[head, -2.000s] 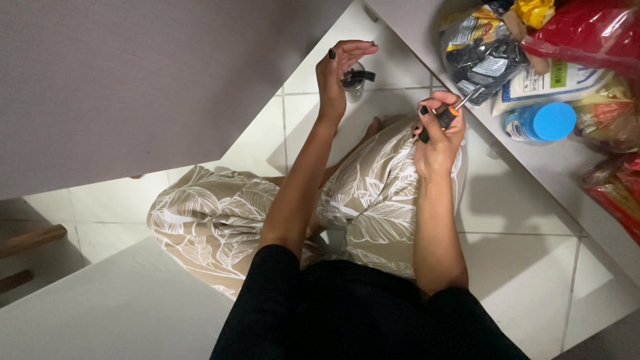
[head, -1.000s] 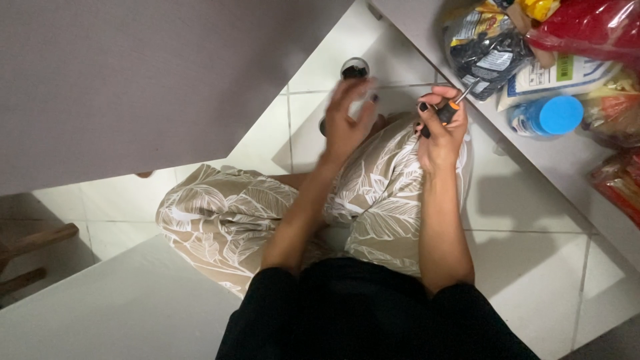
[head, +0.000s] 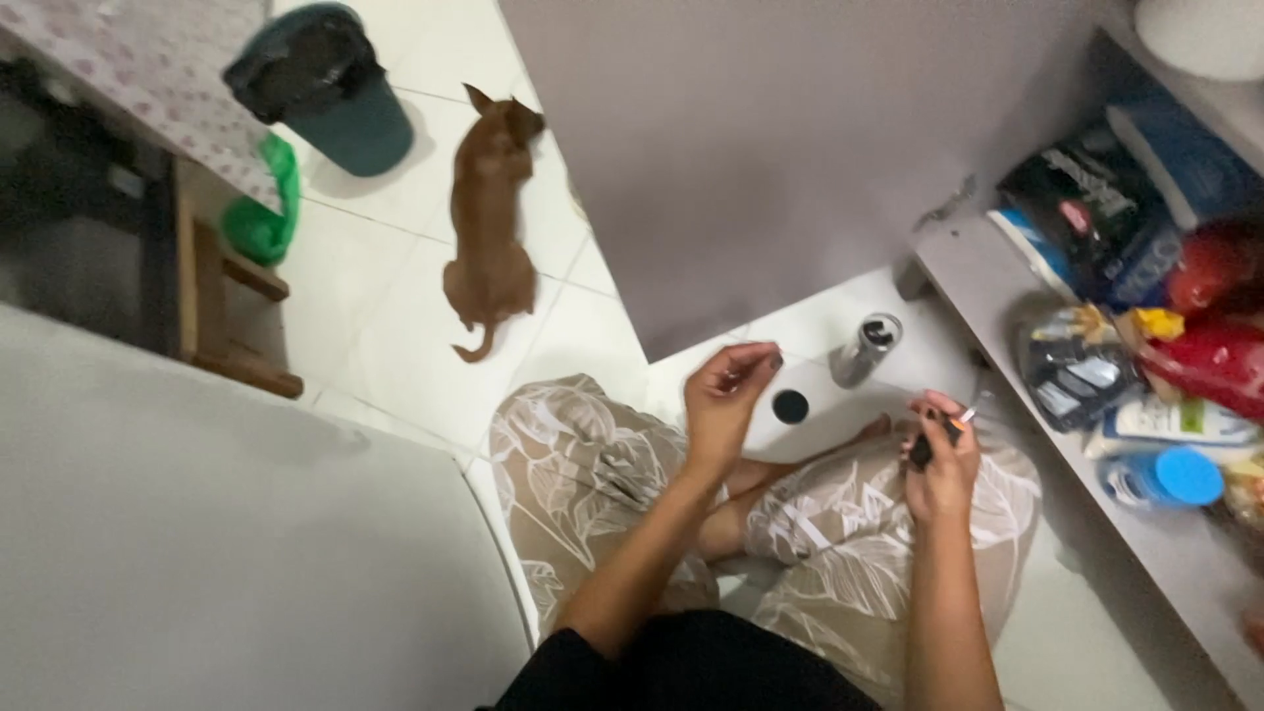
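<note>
My left hand (head: 729, 395) hovers over the floor with thumb and fingertips drawn together; whether something small is pinched there I cannot tell. Close to its right, a round black lid (head: 790, 407) lies on the tiles. A small clear container (head: 867, 351) with dark things inside stands beyond the lid, near the cabinet. My right hand (head: 943, 459), above my right knee, is closed around a screwdriver (head: 926, 449) with a black and orange handle, its metal shaft pointing up and right.
A large grey panel (head: 770, 168) juts out ahead. At right, a low shelf (head: 1066, 395) carries packets and a blue-capped jar (head: 1165, 477). A brown dog (head: 491, 217) lies on the floor near a green bin (head: 355, 128). A pale grey surface (head: 227, 523) is at left.
The view has swung left, bringing in the dog and bin. My left hand was beside the clear container two seconds ago and is now away from it, fingertips together. The screwdriver stays in my right hand.
</note>
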